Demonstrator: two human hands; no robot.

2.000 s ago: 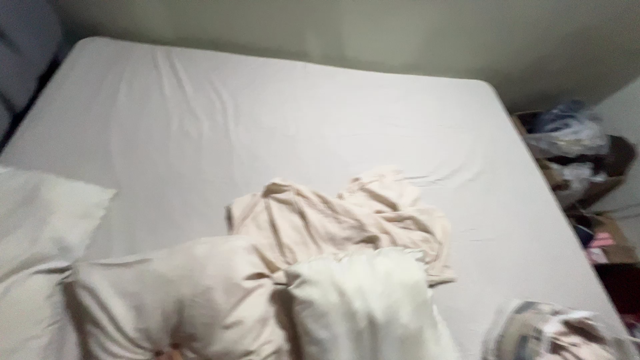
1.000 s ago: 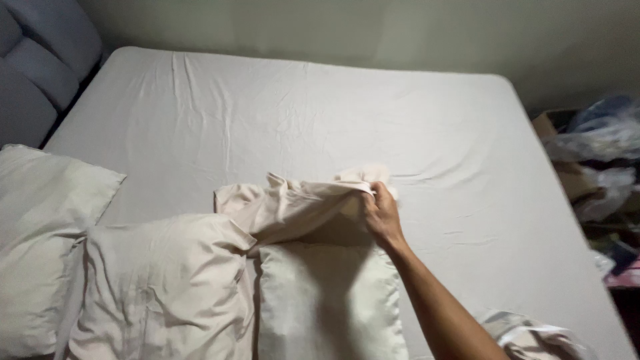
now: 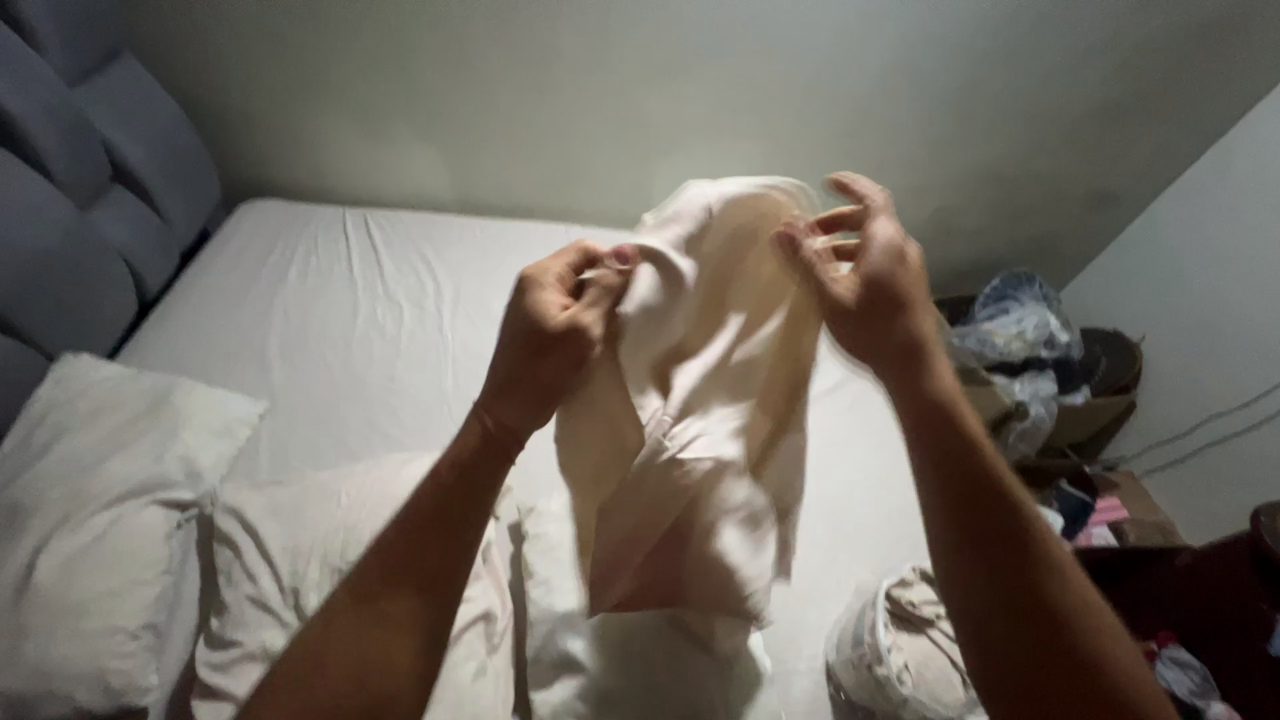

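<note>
A pale pink cloth (image 3: 700, 400), which looks like a pillowcase, hangs in the air before me above the bed. My left hand (image 3: 565, 325) pinches its upper left edge between thumb and fingers. At the cloth's upper right edge is my right hand (image 3: 870, 265), fingers spread and blurred; whether it grips the fabric is unclear. Below the cloth lies a white pillow (image 3: 640, 665), partly hidden. To its left rest a pinkish pillow (image 3: 300, 540) and, farther left, a cream pillow (image 3: 110, 520).
The bed has a light fitted sheet (image 3: 400, 290) and a grey padded headboard (image 3: 90, 170) at left. A clear bag with cloth inside (image 3: 900, 645) sits at the bed's right edge. Beyond are cardboard boxes (image 3: 1095, 420) with plastic bags (image 3: 1020, 320), beside the wall.
The pink cloth lay crumpled on the bed two seconds ago; one hand held it low a second ago. Now it hangs raised, with both hands at its upper edges.
</note>
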